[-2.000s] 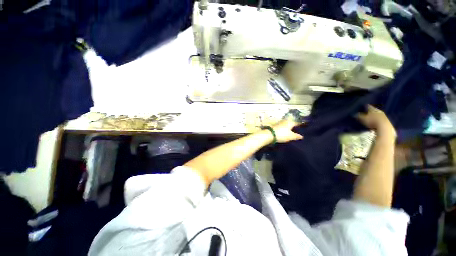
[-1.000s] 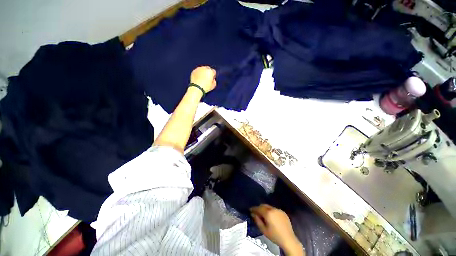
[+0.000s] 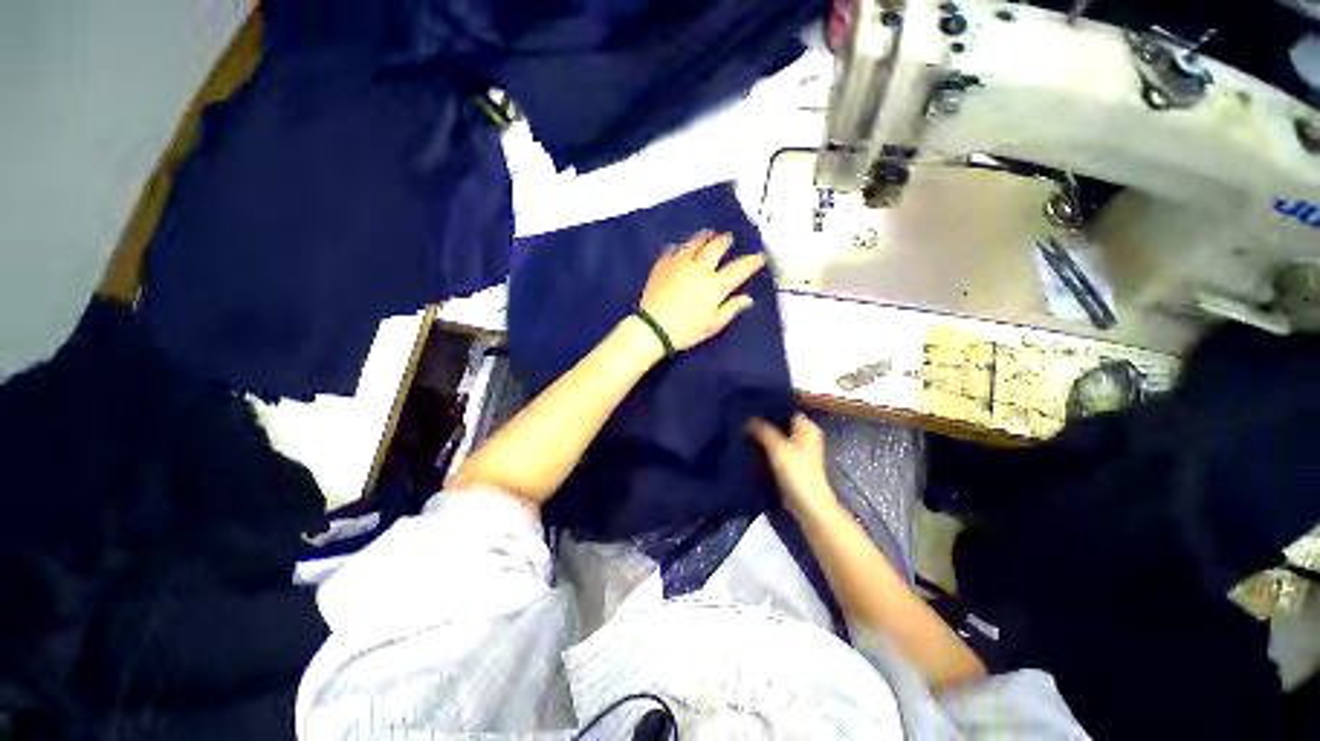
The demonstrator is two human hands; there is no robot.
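A navy cut panel (image 3: 579, 297) lies over the table's front edge and down onto the lap, left of the needle. My left hand (image 3: 701, 294) rests flat on its upper part with fingers spread. My right hand (image 3: 789, 446) is at the panel's right edge near the lap, with the cloth edge at its fingers. The white sewing machine (image 3: 999, 87) stands at the upper right, its needle area beside the panel and not touching it.
Navy cut pieces (image 3: 333, 217) lie at the left and behind. Black garment heaps sit at far left (image 3: 145, 550) and far right (image 3: 1129, 565). A slim dark tool (image 3: 1076, 282) lies on the machine bed. An open drawer (image 3: 442, 398) shows under the table edge.
The view has swung back right toward the machine. My left hand has moved from the spread pieces at the left to a panel now before me, and my right hand has come up to its edge.
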